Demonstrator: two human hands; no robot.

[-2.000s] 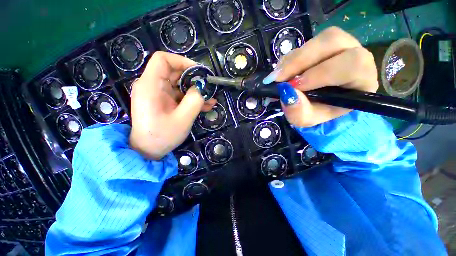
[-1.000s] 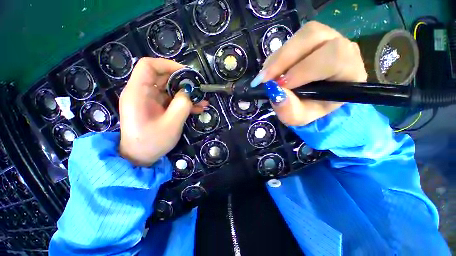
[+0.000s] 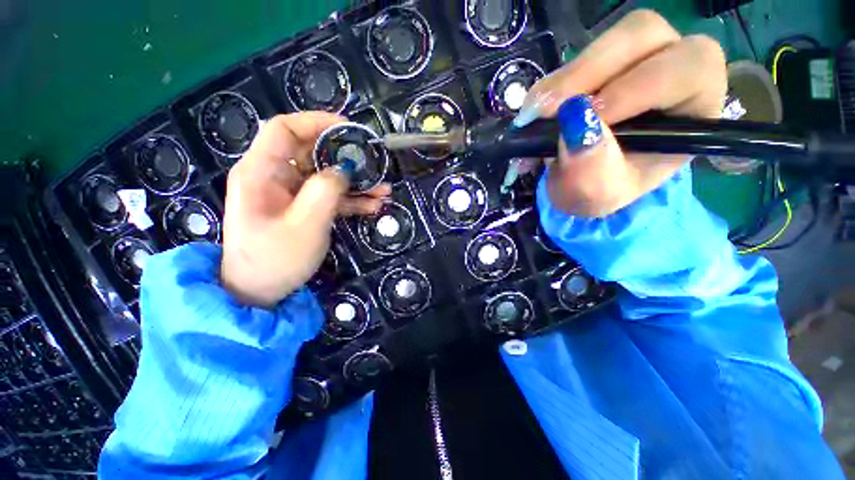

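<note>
My left hand (image 3: 281,202) pinches a round black unit (image 3: 352,155) with a shiny ring and a paler centre, above the middle of the black blister tray (image 3: 427,244). My right hand (image 3: 623,122) holds a black soldering iron (image 3: 712,141) whose cord end runs off to the right. The iron's metal tip points left and lies at the right rim of the held unit, slightly blurred. I cannot tell whether they touch. The tray's square pockets hold several similar round units, such as one with a yellowish centre (image 3: 432,124) just behind the iron's barrel.
A round tan cup (image 3: 750,108) with silvery bits is partly behind the iron at right. A dark box (image 3: 830,89) and a yellow-green wire (image 3: 776,239) are at the right edge. A white scrap (image 3: 135,207) lies on the tray's left part. More ribbed trays (image 3: 42,347) are at far left.
My right hand has moved right and up with the iron, and the tip has drawn back from the unit's centre to its rim. My left hand still holds the unit.
</note>
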